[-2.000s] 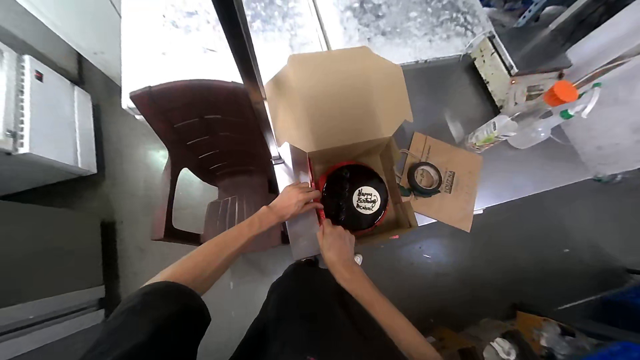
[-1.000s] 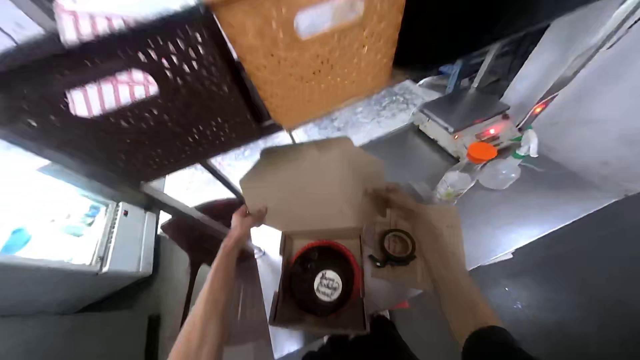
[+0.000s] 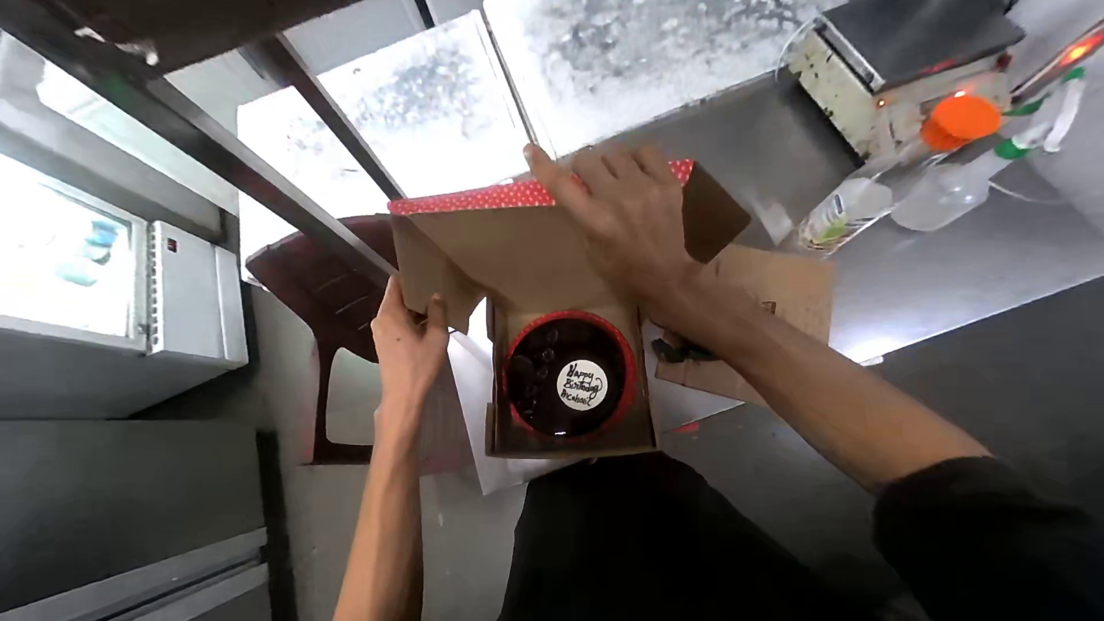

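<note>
A dark glazed round cake (image 3: 552,414) on a red base sits in an open cardboard cake box (image 3: 653,414). On the cake lies a white round plaque (image 3: 582,385) with handwriting. The box lid (image 3: 517,259) stands raised, its side flaps bent inward and its red dotted outer face showing along the upper edge. My left hand (image 3: 410,341) pinches the lid's left flap between thumb and fingers. My right hand (image 3: 625,211) lies across the lid's upper edge towards the right; its fingertips are partly out of sight, with the thumb side pointing up and left.
Right of the box, a flat cardboard piece (image 3: 776,285) lies on the metal counter (image 3: 733,129), with a dark roll partly hidden under my forearm. Beyond are clear bottles (image 3: 940,198), one orange cap (image 3: 962,121) and a scale (image 3: 906,52). A maroon plastic chair (image 3: 323,302) stands left.
The lid, earlier spread back flat, is now folded up with its flaps bent in. My right hand has moved from beside the lid's right edge onto its top edge. The view has shifted.
</note>
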